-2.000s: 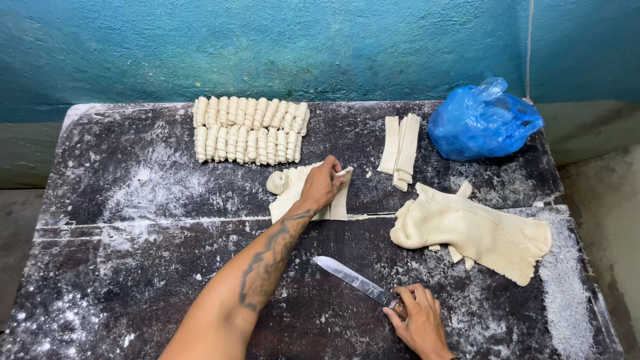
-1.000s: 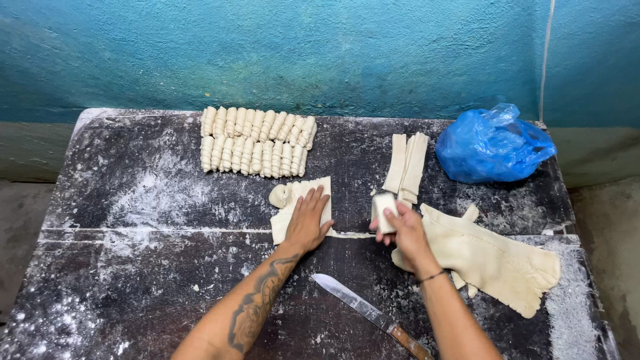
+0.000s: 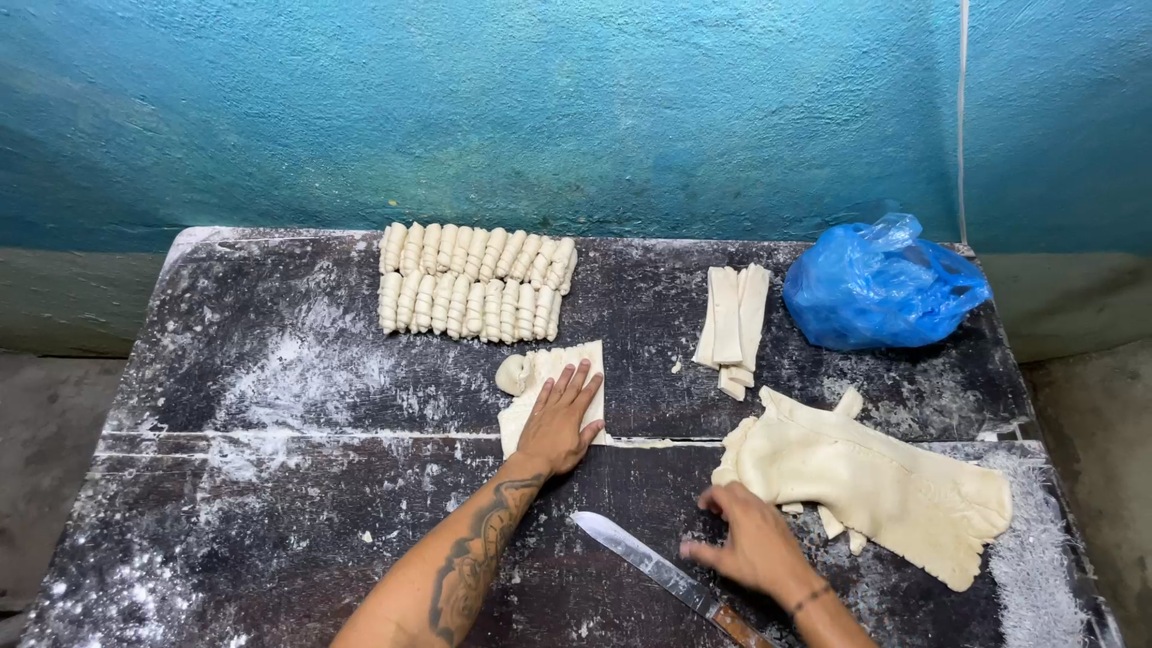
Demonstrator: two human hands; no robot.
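Observation:
My left hand [image 3: 560, 423] lies flat, fingers spread, on a flat piece of dough [image 3: 585, 360] near the table's middle; a small dough lump [image 3: 512, 374] sits at its upper left. My right hand [image 3: 745, 540] hovers with fingers apart and nothing in it, just above and right of a knife [image 3: 643, 560] with a wooden handle. The knife lies on the table, its blade pointing up and left. Right of that hand is a large folded sheet of dough [image 3: 864, 477], with strip ends poking out from under it. Behind it lie several stacked dough strips [image 3: 733, 319].
Two rows of rolled dough pieces [image 3: 477, 279] stand at the back, left of centre. A blue plastic bag [image 3: 877, 288] sits at the back right. The dark table [image 3: 297, 522] is dusted with flour and has a seam across it. A blue wall [image 3: 540, 108] rises behind.
My right hand held the knife, then a small white block by the strips; now it holds nothing and is lower, near the knife. My left hand was pinching at the dough and now lies flat on it.

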